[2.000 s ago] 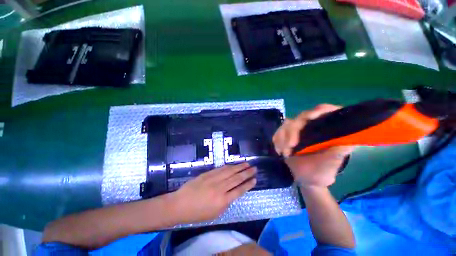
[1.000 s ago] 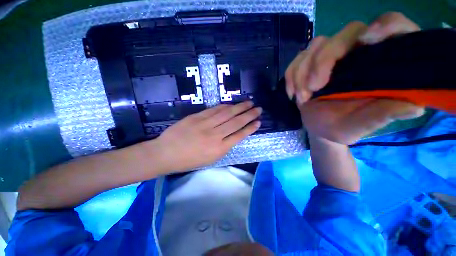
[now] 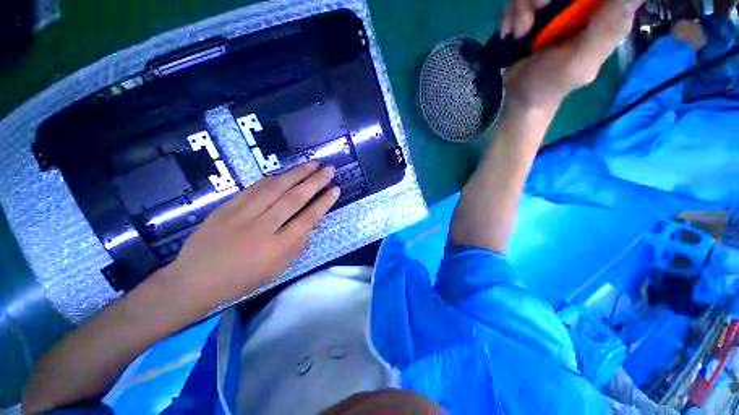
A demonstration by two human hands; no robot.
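A black plastic housing (image 3: pixel 316 77) lies on a silvery bubble-wrap sheet (image 3: pixel 49 235). Two white notched brackets sit at its centre, with a pale bubbly strip between them. My left hand (image 3: pixel 251 223) rests flat, palm down, on the housing's near edge, fingers extended, pinching nothing. My right hand (image 3: pixel 559 57) is at the top right, partly cut off by the frame edge, and holds an orange and black screwdriver (image 3: pixel 559 24). The tool's dark front end is over a round, mesh-like screw dish (image 3: pixel 446 93); the tip cannot be made out.
The sheet lies on a green bench (image 3: pixel 421 178). A black cord (image 3: pixel 648 101) runs at the right. Another person's blue sleeve (image 3: pixel 648 73) and hand show at the upper right. A blue stool (image 3: pixel 595 340) and cluttered items are at the lower right.
The view has shifted right. My right hand and the screwdriver have moved from the housing's right side to the dish. My left hand stays on the housing.
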